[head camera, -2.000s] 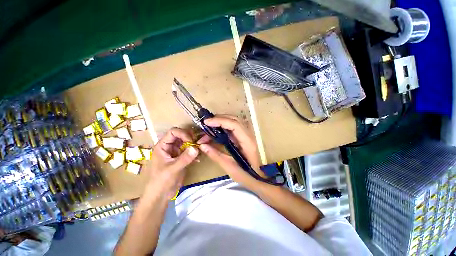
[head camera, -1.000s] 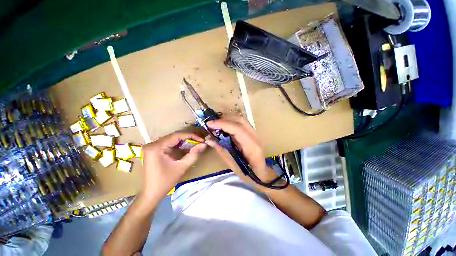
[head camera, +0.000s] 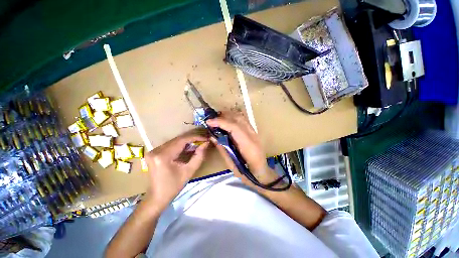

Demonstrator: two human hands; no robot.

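My left hand (head camera: 173,161) holds a small battery cell (head camera: 193,146) with a yellow edge between its fingers, mostly hidden by them. My right hand (head camera: 239,141) holds the black soldering iron (head camera: 224,138), its metal tip pointing up and left above the board. My right fingertips meet the left fingers at the cell. Small blue circuit boards (head camera: 200,116) show beside the iron's front end, partly hidden by it. A loose pile of silver-white cells with yellow edges (head camera: 100,141) lies left of my left hand.
Clear blister trays (head camera: 35,161) are stacked far left. A black fume fan (head camera: 266,55) and a waste box (head camera: 332,70) of silvery bits stand at the back right. A black unit (head camera: 377,65) and solder spool (head camera: 420,12) are right of them. A tray stack (head camera: 412,196) stands lower right.
The view has shifted, so the cells and fan appear further left and higher. My left hand has opened its grip slightly around the cell. The iron remains in my right hand.
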